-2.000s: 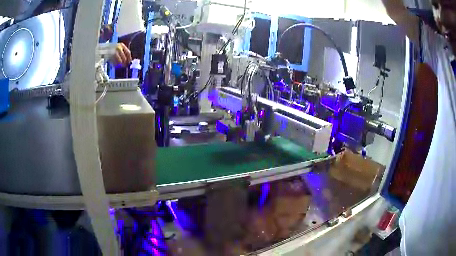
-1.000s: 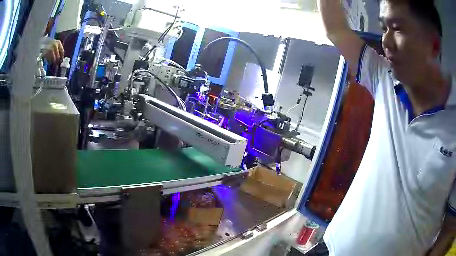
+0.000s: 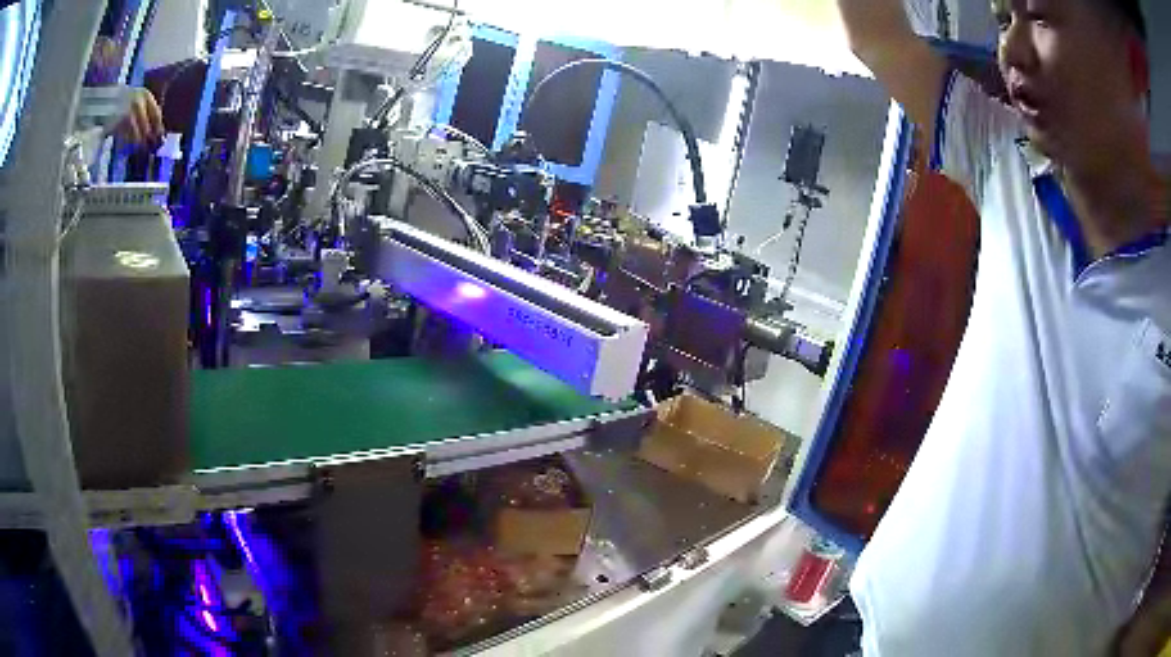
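Neither of my hands shows clearly as mine in the view. A green conveyor belt (image 3: 385, 401) runs in front of me, out of the end of a tan-looking metal housing (image 3: 126, 347) at the left. A long white linear module (image 3: 507, 308) lies slantwise above the belt, with a violet glare on its side. Behind it stands an assembly machine (image 3: 308, 244) with dense dark fixtures, cables and tubes. A hand (image 3: 139, 118) shows at the far upper left behind the housing; it appears to be another person's.
A person in a white shirt (image 3: 1014, 424) stands at the right, one arm raised, beside a blue-framed orange-brown guard door (image 3: 905, 372). An open cardboard box (image 3: 713, 447) sits past the belt end; another box (image 3: 542, 524) and a reddish heap (image 3: 469, 584) lie below. A white post (image 3: 45, 321) crosses the left.
Since the oldest frame, the view has swung right, bringing the person in the white shirt into fuller view. The monitor has mostly left the left edge. Violet glare now shows on the linear module.
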